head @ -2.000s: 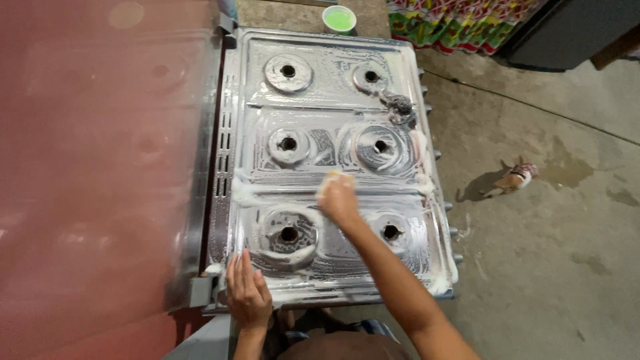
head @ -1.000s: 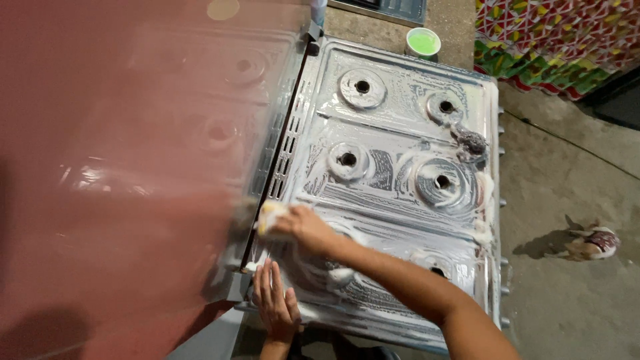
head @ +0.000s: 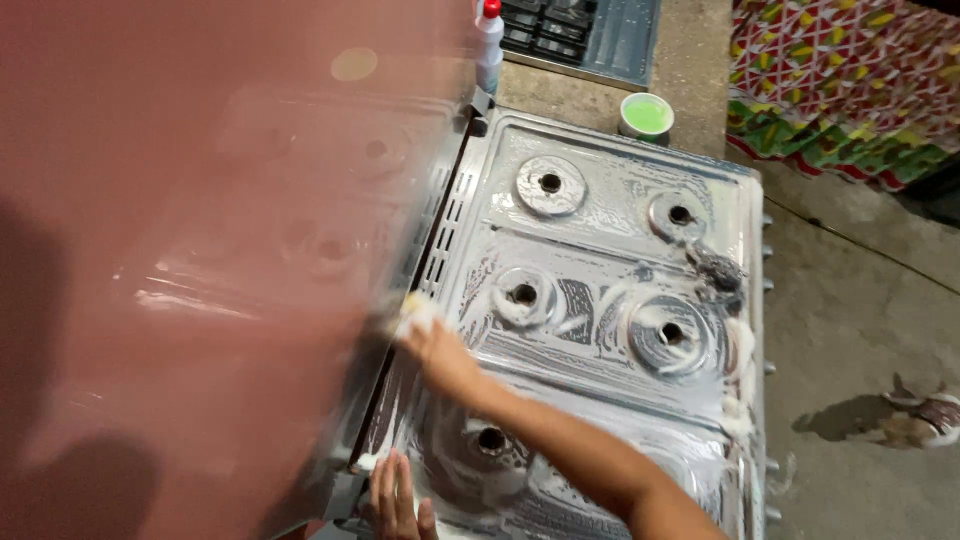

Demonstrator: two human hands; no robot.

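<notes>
A metal gas stove top [head: 600,240], coated in white suds, spans the middle of the view, with several round burner seats and holes. My right hand [head: 442,356] is closed on a foamy yellowish sponge [head: 420,311] at the stove's left edge, beside the vent slots and the raised reddish glass lid [head: 225,225]. Flat on the lower left corner of the stove lies my left hand [head: 401,499], fingers extended, holding nothing. A dark scouring pad [head: 716,271] with suds rests near the upper right burner seat.
A white tub of green liquid [head: 646,116] stands on the ledge behind the stove. A red-capped bottle [head: 489,49] and a dark metal tray [head: 619,37] are near it. Patterned cloth [head: 847,82] hangs at the upper right. A small dog [head: 919,420] is on the floor at right.
My right hand has moved from the stove's middle to its left edge, then farther up along that edge with the sponge. My left hand stays on the lower left corner. The view has shifted left.
</notes>
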